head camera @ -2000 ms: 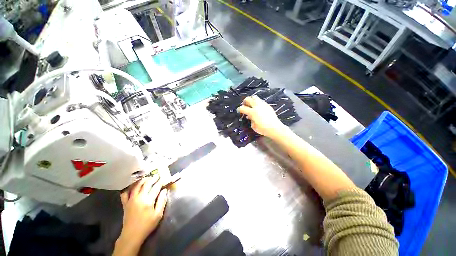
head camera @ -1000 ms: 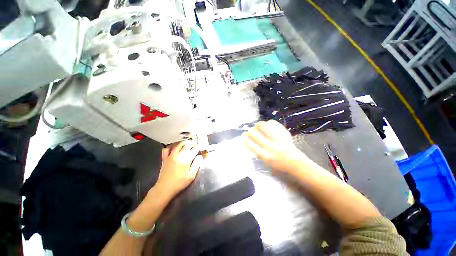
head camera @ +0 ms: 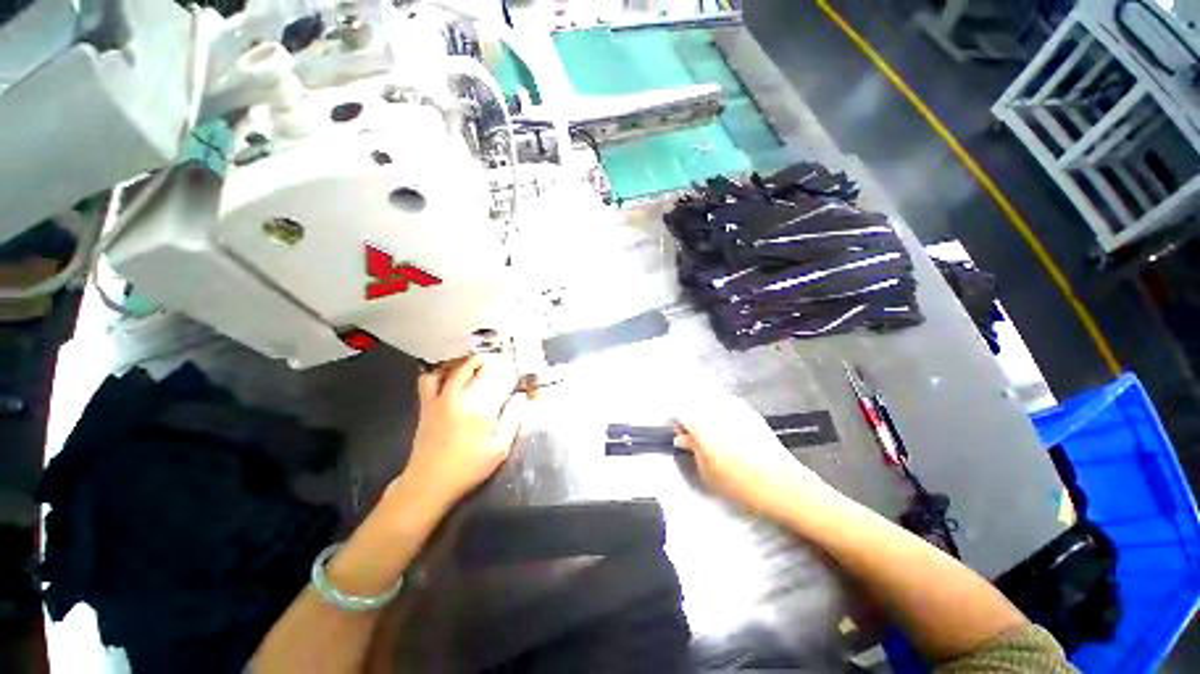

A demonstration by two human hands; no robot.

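My right hand (head camera: 724, 450) grips a short black zipper (head camera: 803, 429) with a thin light line, low over the shiny table right of the needle area. My left hand (head camera: 463, 419) lies below the sewing machine head (head camera: 329, 237), fingers at the needle area; what is under its fingertips is hidden. A plain black fabric strip (head camera: 608, 338) lies flat just right of the needle area. More black fabric strips (head camera: 566, 606) lie flat in front of me. The striped zipper bundle (head camera: 796, 263) lies behind my right hand.
A black cut-piece pile (head camera: 171, 527) lies at the left. Red and black thread snips (head camera: 878, 419) lie right of my right hand. A teal plate (head camera: 658, 158) with a metal rail is behind. A blue bin (head camera: 1145, 461) with black items stands at the right.
My right hand has moved from the zipper bundle to the table in front of it and now holds a zipper. My left hand stays at the machine. The camera view has shifted.
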